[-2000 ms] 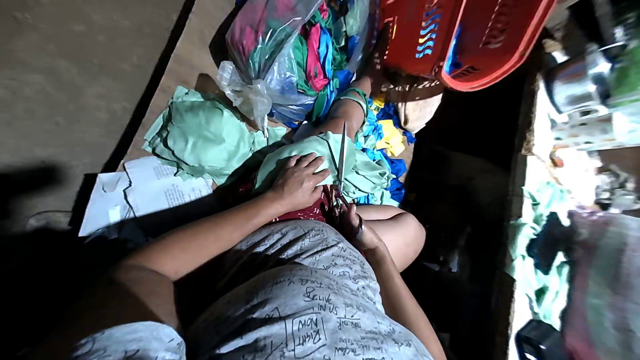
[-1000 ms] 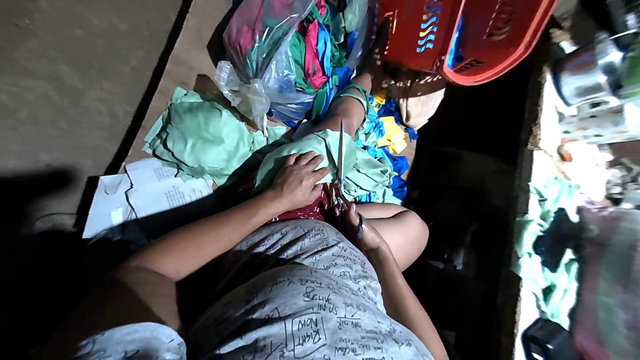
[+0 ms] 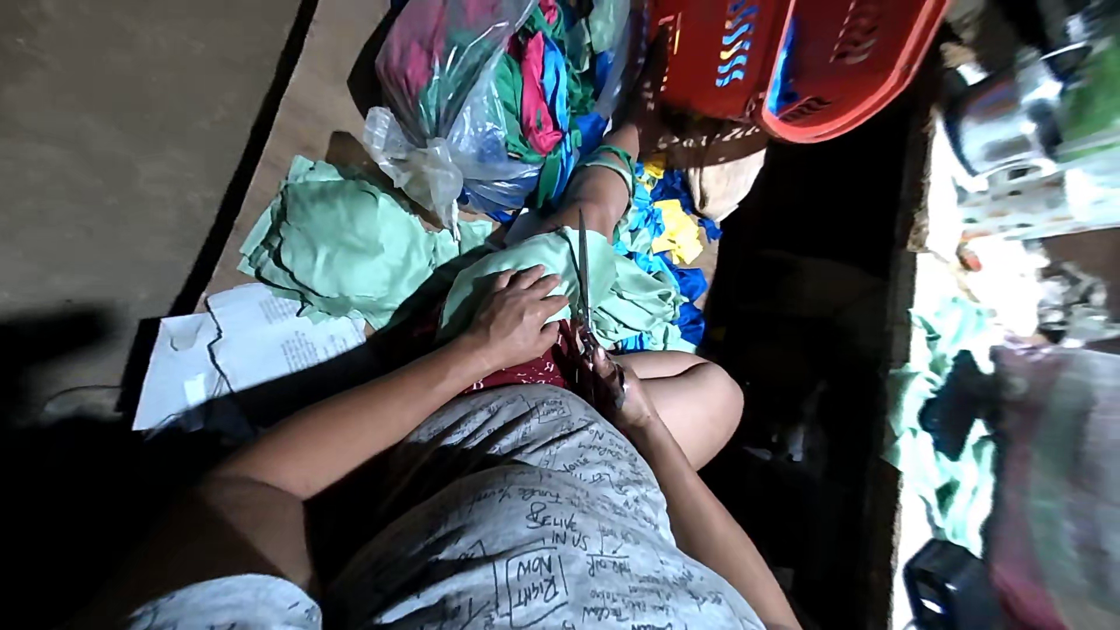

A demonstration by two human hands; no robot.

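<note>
My left hand (image 3: 518, 319) lies flat on a piece of light green fabric (image 3: 490, 278) spread over my lap. In my right hand (image 3: 617, 385) are metal scissors (image 3: 584, 280), their blades pointing away from me over the fabric, just right of my left fingers. The blades look closed or nearly so. More of the green fabric bunches up to the right of the scissors. A stack of light green fabric pieces (image 3: 346, 245) lies on the left, beyond my left forearm.
Printed paper sheets (image 3: 289, 337) lie at the left. Ahead stand a clear plastic bag (image 3: 455, 105) of coloured cloth and a red plastic basket (image 3: 709, 52). Blue and yellow scraps (image 3: 678, 232) lie beyond my lap. At the right, a surface holds green cloth (image 3: 958, 429) and a metal pot (image 3: 1002, 122).
</note>
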